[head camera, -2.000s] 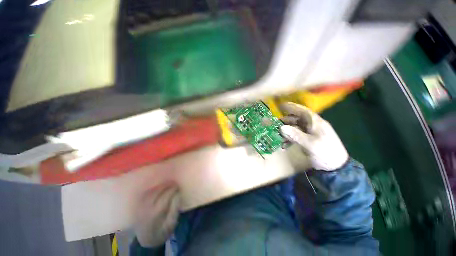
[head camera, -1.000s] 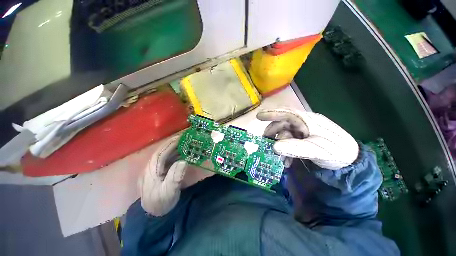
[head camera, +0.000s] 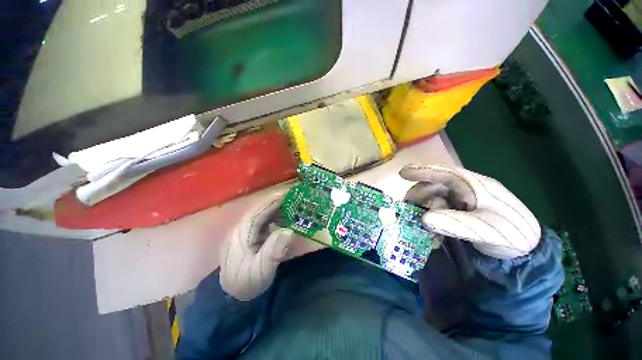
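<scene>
A green PCB panel (head camera: 359, 223) of three joined sections with small pale parts is held tilted above the pale ledge, close in front of my body. My left hand (head camera: 255, 247), in an off-white glove, grips its left end. My right hand (head camera: 479, 209), in a matching glove, holds its right end between thumb and fingers. Some fingertips of both hands are hidden behind the panel.
Behind the panel are red padding (head camera: 176, 179) with white cloths (head camera: 137, 156), a grey pad with yellow edging (head camera: 341, 133) and a yellow-and-red pad (head camera: 433, 105). The white cabinet's window (head camera: 267, 60) is above. The dark-green conveyor (head camera: 486, 137) at right carries several boards.
My left hand has come up from the ledge and taken the panel's left end. The panel has turned from steeply slanted to nearer level. In the last second the whole view has shifted slightly.
</scene>
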